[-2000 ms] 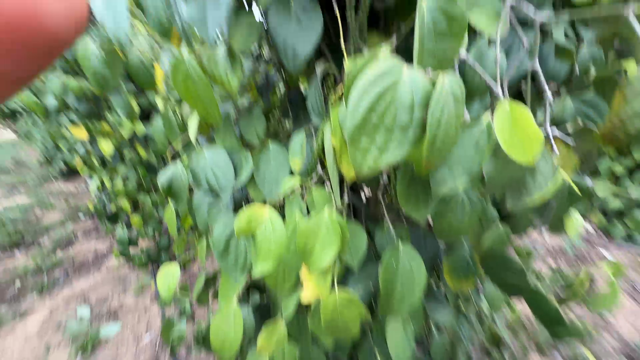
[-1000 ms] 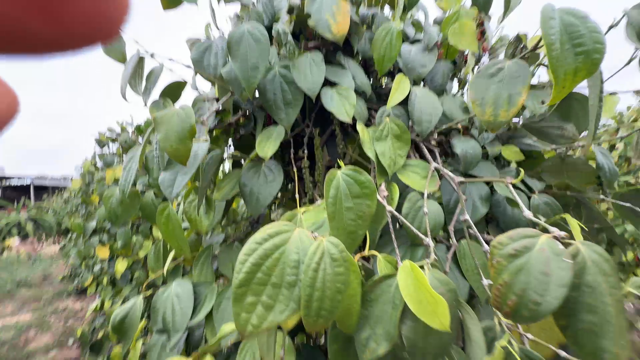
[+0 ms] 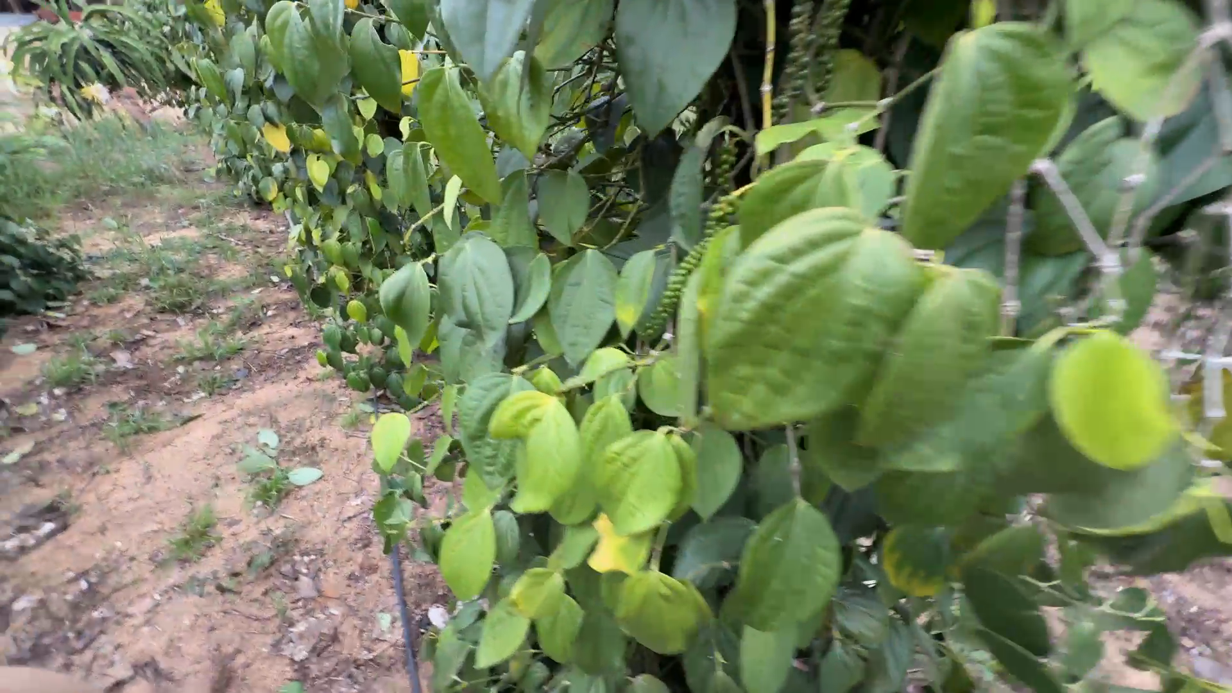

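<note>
Neither of my hands can be made out. A small blurred, pale shape (image 3: 38,680) lies at the bottom left edge, too little of it to tell what it is. Nearest the camera is a black pepper vine with broad green leaves (image 3: 808,318), the closest ones slightly blurred. A green pepper spike (image 3: 679,284) hangs among the leaves near the middle, and further spikes (image 3: 801,53) hang in shade at the top. Lower down are lighter yellow-green leaves (image 3: 640,481), and one bright yellow-green leaf (image 3: 1112,399) is at the right.
Sandy ground (image 3: 279,423) with weeds and leaf litter runs along the left. A thin dark hose or pipe (image 3: 404,616) shows at the vine's foot. Bare grey stems (image 3: 1078,212) stick out at the right. A long-leaved plant (image 3: 87,53) grows at the far left.
The blurred fingertips at the upper left in both earlier frames are gone from there. The view has tipped down from the sky and upper vine since one second ago.
</note>
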